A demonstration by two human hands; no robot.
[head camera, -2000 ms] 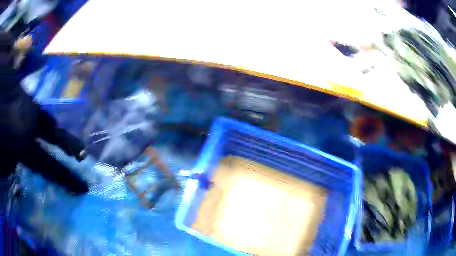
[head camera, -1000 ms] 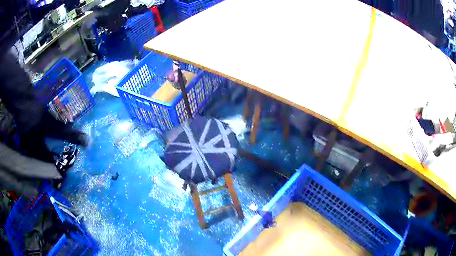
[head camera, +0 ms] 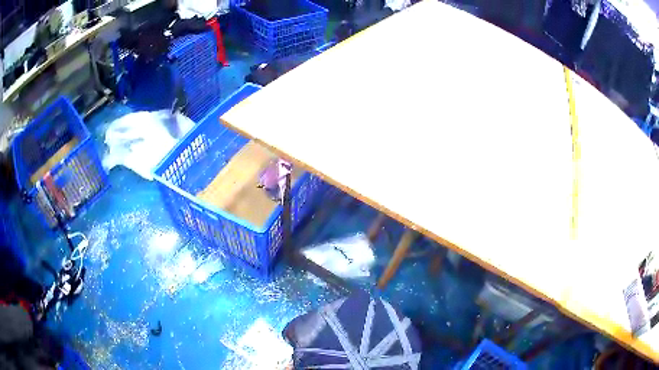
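Neither of my hands is in the picture. Nearest in front of me is the wide white work table (head camera: 433,123) with orange-yellow edges and a yellow seam. A small-parts tray (head camera: 642,303) is cut off at the table's right end. A large blue lattice crate (head camera: 224,224) with tan cardboard in its bottom stands partly under the table's left corner. A stool (head camera: 354,336) with a dark round seat and pale crossing stripes is at the bottom, cut off by the edge.
A blue crate (head camera: 61,155) stands tilted at the left. White plastic (head camera: 141,139) lies on the blue floor. More blue crates (head camera: 282,29) stand at the back. Tangled black and white strips (head camera: 66,274) lie at the left. Another crate's corner (head camera: 493,358) shows at the bottom.
The view has swung left and forward. The stool and the near cardboard-lined crate have shifted down and right in the picture. The person at the left has gone from view.
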